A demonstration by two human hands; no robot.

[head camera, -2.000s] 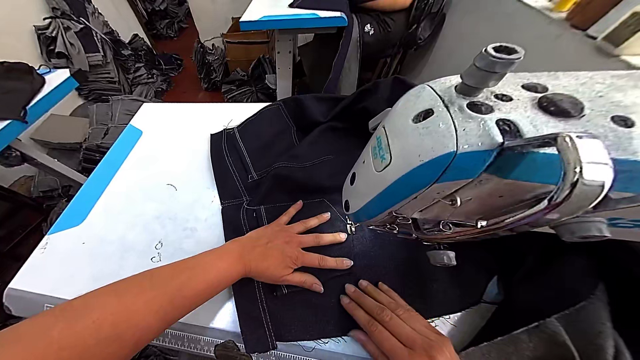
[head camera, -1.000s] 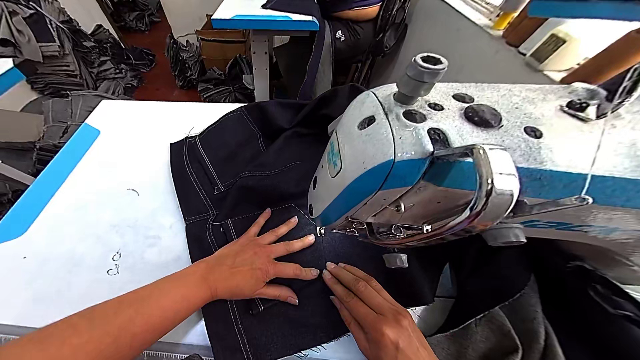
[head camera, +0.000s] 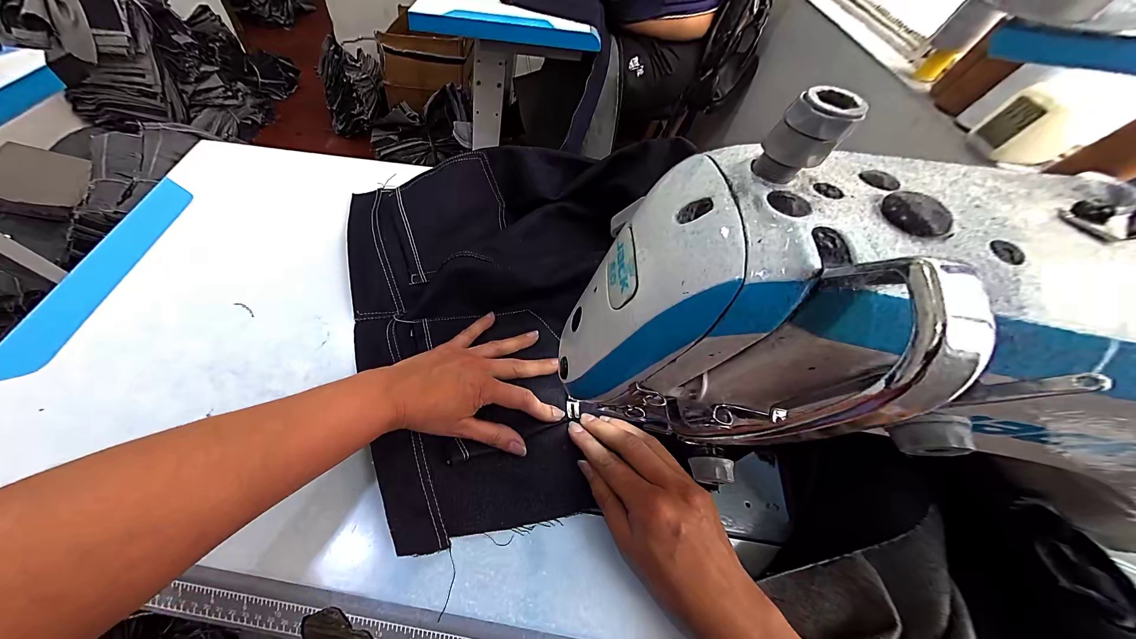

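Dark denim trousers [head camera: 470, 293] with pale topstitching lie under the head of a white and blue industrial sewing machine [head camera: 657, 284]. My left hand [head camera: 470, 386] rests palm down on the denim just left of the needle area, fingers spread, one fingertip close to the presser foot [head camera: 572, 409]. On the near side of the presser foot, my right hand [head camera: 648, 488] lies with its fingers together and their tips pressing the cloth. Neither hand grasps anything. The needle itself is hidden. Loose threads hang from the raw near edge of the denim.
A measuring tape strip [head camera: 240, 608] runs along the near edge of the white table [head camera: 222, 266]. Grey and black cloth [head camera: 861, 586] lies at lower right. Bundled garments [head camera: 133, 80] are piled at upper left. Another worktable [head camera: 506, 27] and a seated person are beyond.
The denim has turned slightly and shifted at the needle, its near edge now showing more of the table. My right hand's fingertips have come up close beside the presser foot.
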